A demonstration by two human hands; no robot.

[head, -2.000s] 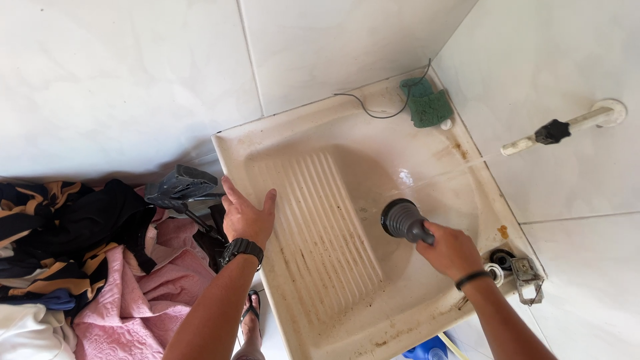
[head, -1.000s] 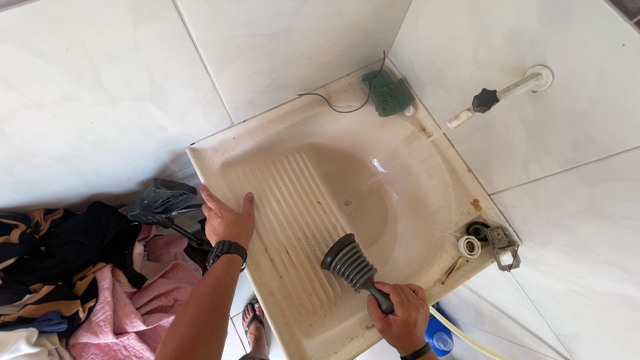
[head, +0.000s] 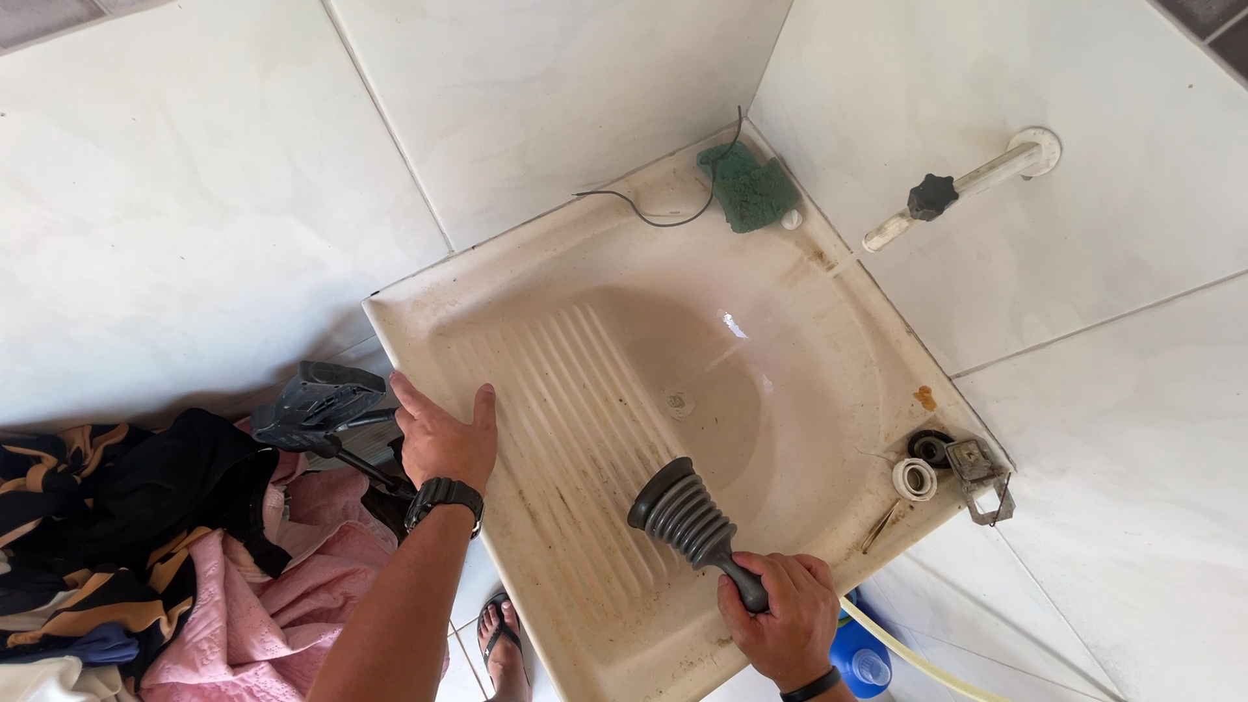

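Observation:
My right hand (head: 792,616) grips the handle of a grey bellows-type plunger (head: 688,517), whose dark cup points up and left over the lower end of the ribbed washboard (head: 570,439). The washboard is part of a cream laundry sink (head: 624,673). The sink's drain (head: 680,404) is visible, with the plunger apart from it. My left hand (head: 445,435) rests on the sink's left rim, fingers and thumb spread, holding nothing. A wristwatch is on that wrist.
Green scouring sponges (head: 758,195) and a thin dark cord (head: 673,222) lie at the far corner. A tap (head: 933,197) juts from the tiled wall. A white plastic ring (head: 914,479) and a metal fitting (head: 978,468) sit on the right rim. Clothes (head: 146,546) pile at left; a blue container (head: 862,653) stands below.
The plunger has come off the basin floor near the drain and moved toward the near edge, over the washboard, in my right hand. My left hand has stayed on the rim.

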